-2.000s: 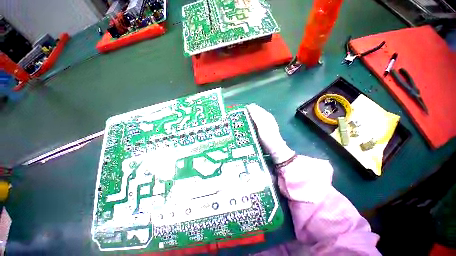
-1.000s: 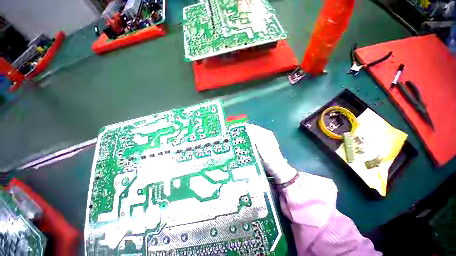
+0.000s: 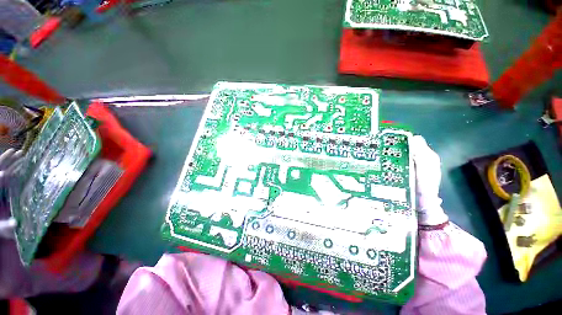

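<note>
A large green circuit board (image 3: 289, 184) lies solder side up in front of me, with silvery-white patches, slightly tilted. My right hand (image 3: 428, 178), in a white glove, is at the board's right edge and grips it; its fingers are mostly hidden by the board. My left sleeve shows below the board's near-left edge, but the left hand itself is hidden. Red foam shows at the board's near edge and at its far right corner.
At the left, another person's gloved hand (image 3: 7, 184) holds a tilted board (image 3: 52, 178) over a red pad (image 3: 126, 144). A board (image 3: 419, 18) sits on a red pad (image 3: 413, 61) beyond. A black tray (image 3: 487, 203) with yellow tape (image 3: 524, 178) is right, near a red-wrapped post (image 3: 530, 67).
The view has swung left, so the board and tray appear further right. My left sleeve has come into view below the board. The neighbouring board at the left now stands tilted, with a gloved hand on it.
</note>
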